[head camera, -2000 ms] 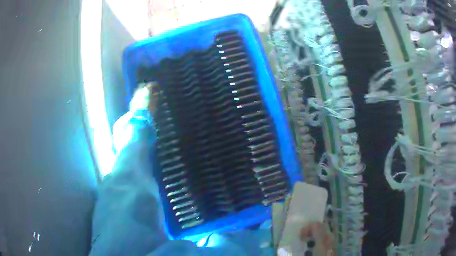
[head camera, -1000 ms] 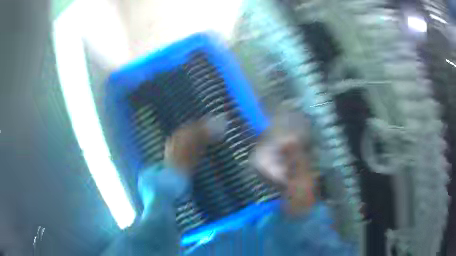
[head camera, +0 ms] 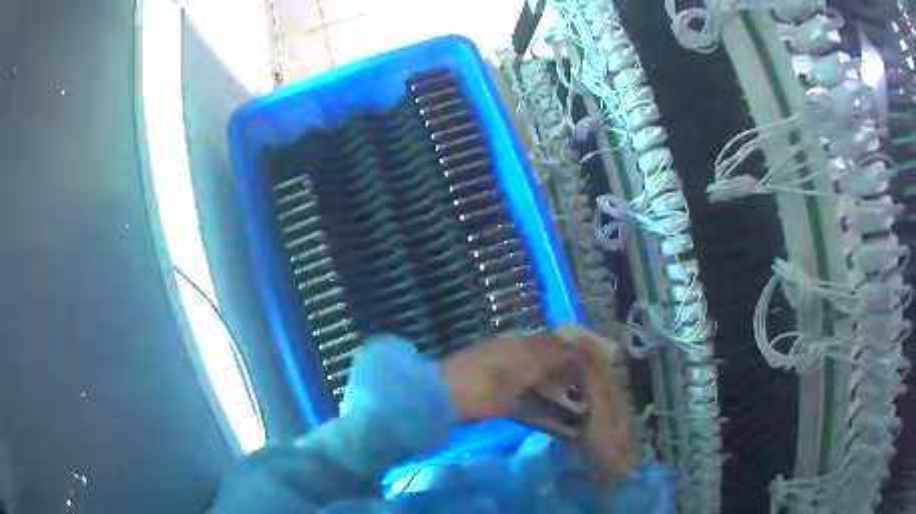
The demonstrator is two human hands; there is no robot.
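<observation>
The blue slotted tray (head camera: 259,256) stands in front of me, tilted in view. Smartphones (head camera: 467,161) stand on edge in a row along its right side and another row (head camera: 306,261) along its left side. My left hand (head camera: 497,376) reaches across the tray's near right corner, with its fingers on a smartphone (head camera: 565,394) whose camera bump shows. My right hand (head camera: 611,427) holds the same smartphone from the right, and the two hands meet there. Fingers and sleeves hide most of the phone, and I cannot tell how many are held.
A tiered rack (head camera: 804,231) with green-striped rails runs along the right. White cable bundles (head camera: 798,316) loop off its edges, beside rows of white blocks (head camera: 693,326). A bright pale strip (head camera: 186,221) and a grey surface (head camera: 75,261) lie left. Tiled floor (head camera: 347,30) shows at the top.
My left hand has moved from over the tray's middle down and right to my right hand. The left row of standing phones reaches further up the tray than two seconds ago.
</observation>
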